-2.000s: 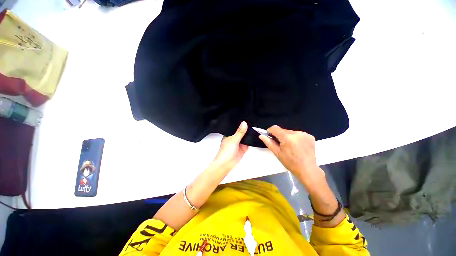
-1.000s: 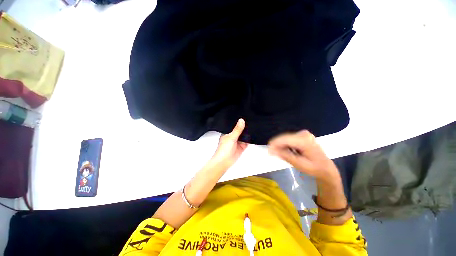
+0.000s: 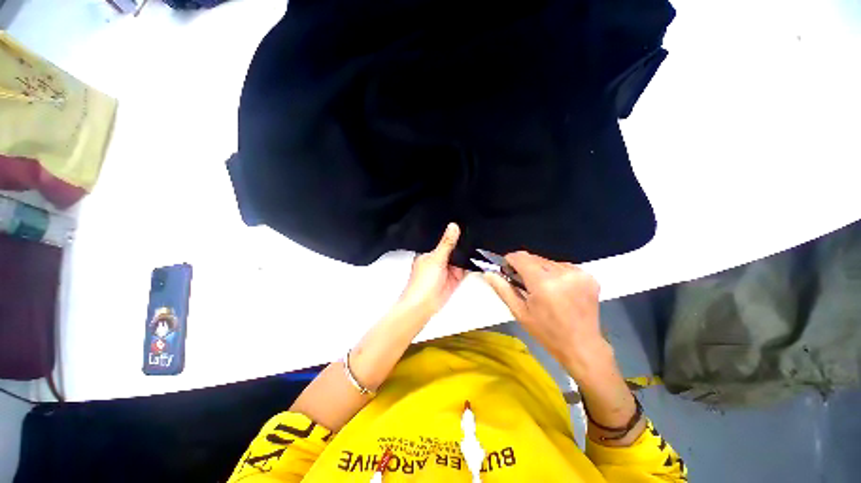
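A large black garment [image 3: 444, 132] lies spread on the white table [image 3: 755, 160] in front of me. My left hand [image 3: 437, 274] pinches its near edge, thumb on top and fingers beneath. My right hand [image 3: 557, 297] holds small silvery thread snips [image 3: 498, 263], with the parted blades pointing left at the garment's edge beside my left fingers. Part of the snips is hidden in my palm. Any loose thread is too fine to see.
A smartphone [image 3: 166, 319] lies face down at the left. A yellow and dark red bag [image 3: 57, 118], a bottle [image 3: 23, 218] and a maroon bag [image 3: 28, 307] are at the far left. Olive-green garments [image 3: 765, 330] hang below the table at right.
My right hand moved away to the right from the edge, then came back beside my left hand with the snips' blades showing. My left hand keeps its pinch with little movement.
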